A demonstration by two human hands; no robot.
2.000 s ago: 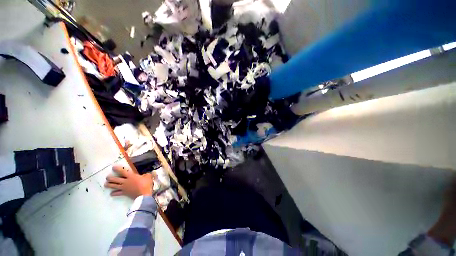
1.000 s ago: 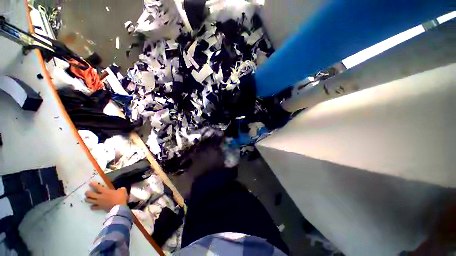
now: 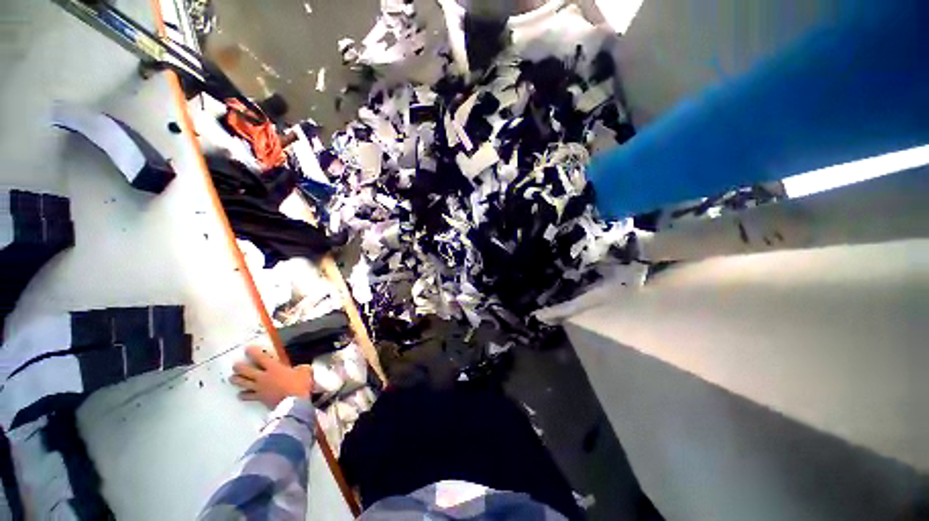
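My left hand rests on the table's edge, fingers apart and holding nothing. The off-white cutting table runs along the left. Small cut bundles with dark layered sides and white tops stand in rows left of the hand, not touching it. A long curved cut bundle with a white top and dark end lies farther up the table. More dark bundles stand at the left rim. My right hand is not in the picture.
Black and white offcuts are heaped on the floor ahead. Orange and black cloth and white pieces fill the shelf under the table. A large pale sheet and a blue surface stand at the right. Metal rails lie at the upper left.
The view has swung left, so more of the table and bundles shows. My left hand stays open on the table edge. The right forearm at the right rim has left the picture.
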